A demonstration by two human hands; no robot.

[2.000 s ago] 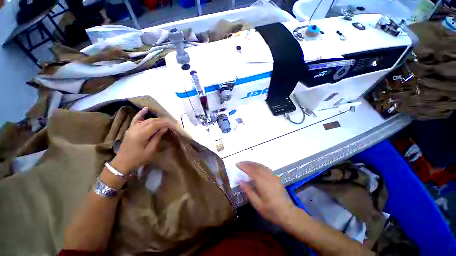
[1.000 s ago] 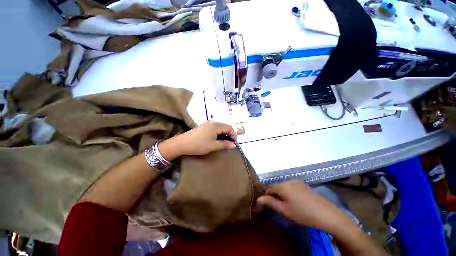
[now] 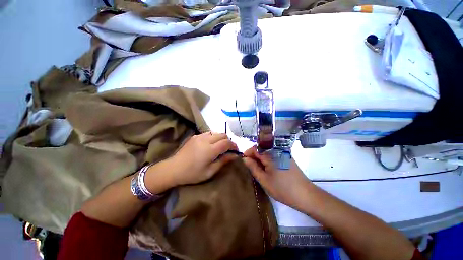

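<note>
The tan-brown garment (image 3: 117, 127) lies over the left of the sewing table and hangs over its front edge. A zipper (image 3: 259, 205) with a fine toothed line runs down its right edge. My left hand (image 3: 203, 157) grips the garment's dark upper edge. My right hand (image 3: 271, 175) pinches the same edge with its fingertips, close to my left fingers. Both hands are just left of and below the presser foot area (image 3: 282, 143) of the white sewing machine (image 3: 325, 66). The needle tip cannot be made out.
Brown and white cut pieces (image 3: 147, 28) lie behind the machine. A black cloth band (image 3: 447, 66) wraps the machine arm at right. A tension dial (image 3: 312, 137) sticks out near my right hand. A tape measure (image 3: 304, 239) runs along the front edge, with a blue bin (image 3: 449, 246) below right.
My right hand has moved up from the garment's lower edge to beside my left hand. My left hand still holds the cloth. The view has moved closer to the machine head.
</note>
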